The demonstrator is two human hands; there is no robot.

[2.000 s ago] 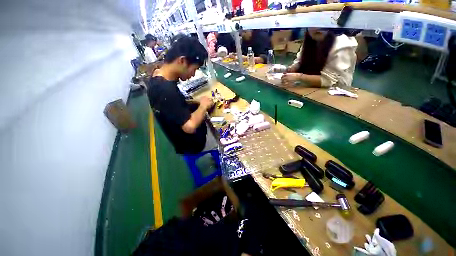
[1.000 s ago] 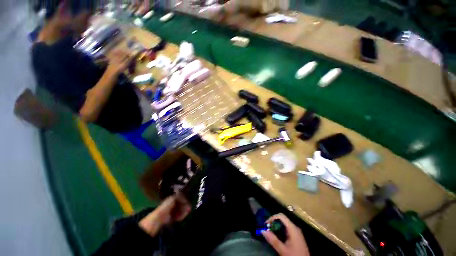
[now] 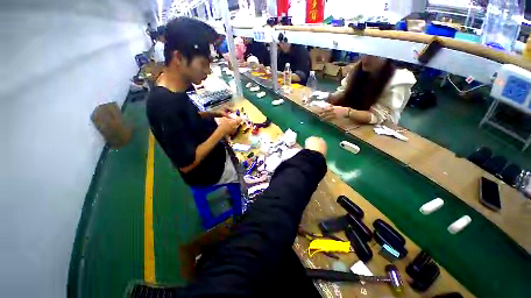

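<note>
My left hand [image 3: 316, 145] is at the end of an outstretched black sleeve, over the far bench edge beside the green belt. It is small and blurred; its fingers and anything in them cannot be made out. The sleeve hides part of the bench and clear sheet. Pale pink and white cases [image 3: 273, 161] lie left of the hand. Nearer me lie several black cases [image 3: 358, 243], a yellow-handled tool [image 3: 329, 247] and a hammer [image 3: 394, 278]. My right hand is out of the picture.
The green belt [image 3: 402, 185] carries white cases [image 3: 431, 206]. A person in black [image 3: 186, 116] sits on a blue stool [image 3: 216, 205] at the left. Another person in a light top [image 3: 378, 87] works across the belt. A phone [image 3: 489, 193] lies on the far bench.
The view has swung back up from the lap. My left hand has moved from low over my lap to far out by the belt. My right hand, holding something blue and dark a second ago, has left view.
</note>
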